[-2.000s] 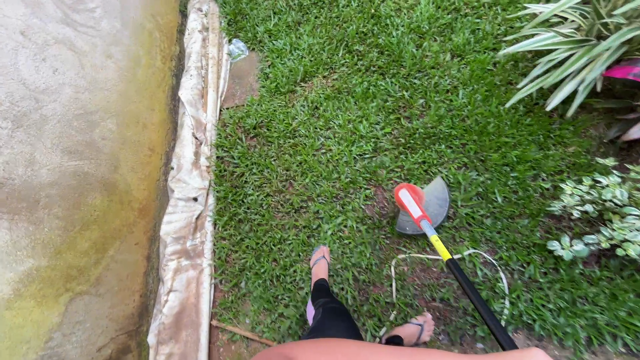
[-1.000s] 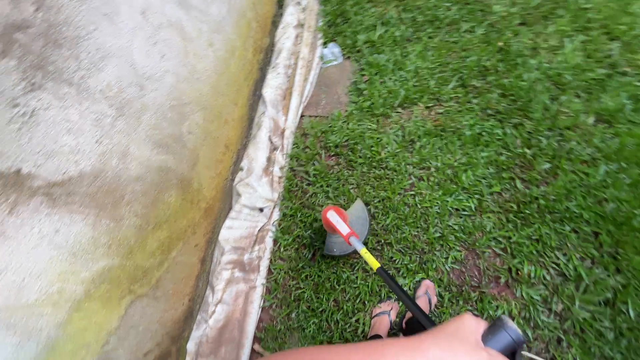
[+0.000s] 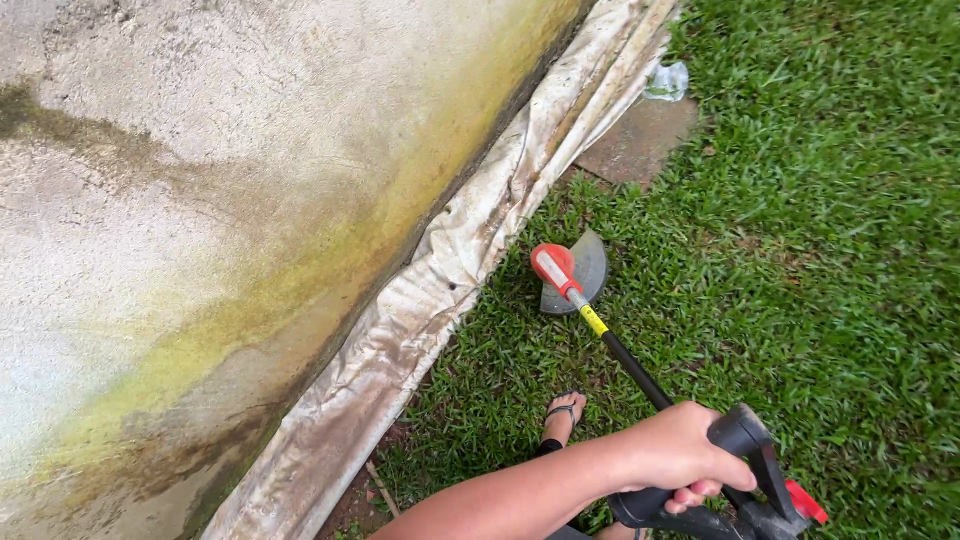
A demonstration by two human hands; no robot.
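Observation:
My left hand [image 3: 686,450] is closed around the black auxiliary handle of a string trimmer [image 3: 637,369]. From there the black shaft with its yellow band runs up and left to the red and white trimmer head [image 3: 555,268]. A grey half-round guard [image 3: 589,274] sits at the head, over the grass close to the dirty folded tarp [image 3: 442,277]. The rear part of the trimmer, with a red piece [image 3: 806,501], shows at the lower right. My right hand is not in view.
A stained concrete wall [image 3: 247,187] fills the left side. Along its base lies the tarp. A flat slab [image 3: 637,142] and a clear plastic piece [image 3: 667,81] lie by the tarp's edge. My foot in a flip-flop [image 3: 566,411] is on the grass, near a thin stick [image 3: 382,489].
The trimmer head has moved from open grass beside the plants to the tarp's edge. My left hand and the handle have come into view. The view has turned toward the wall.

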